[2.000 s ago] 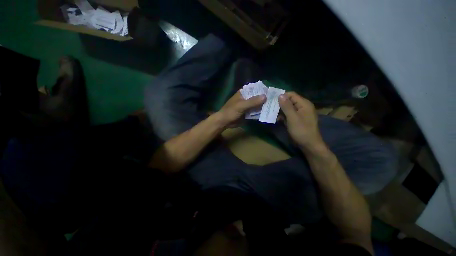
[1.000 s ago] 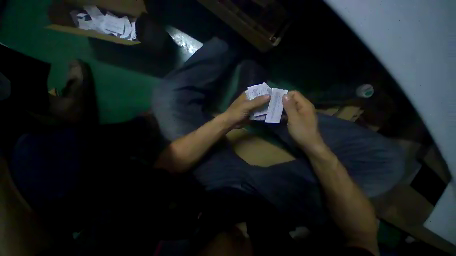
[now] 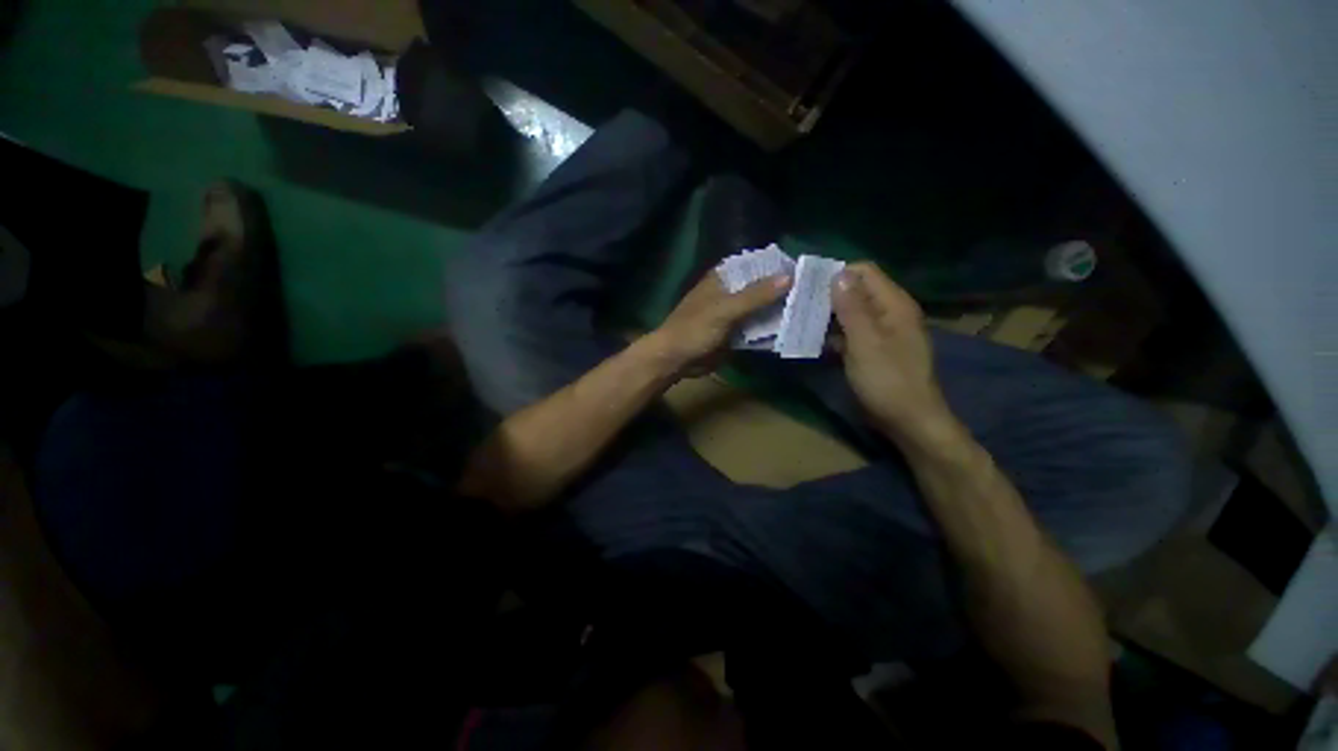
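My left hand (image 3: 707,320) holds a small fanned stack of white printed paper slips (image 3: 754,270), with the thumb on top. My right hand (image 3: 880,330) pinches one white printed slip (image 3: 810,308) at its right edge. This slip stands upright beside the stack, and its left edge meets the stack near my left thumb. Both hands are bare and held above my lap. The fingers under the slips are mostly hidden, and the print is too small to read.
A narrow brown scrap box (image 3: 272,106) with loose white pieces is on the green floor (image 3: 345,250) at upper left. A brown carton (image 3: 770,103) is at top centre. The white foam sheet (image 3: 1203,132) curves down the right. A bottle (image 3: 1071,261) and another person's foot (image 3: 220,264) show.
Since two seconds ago the view has shifted slightly, so the scene sits a little further right. Both hands keep nearly the same hold, and the single slip is still beside the stack.
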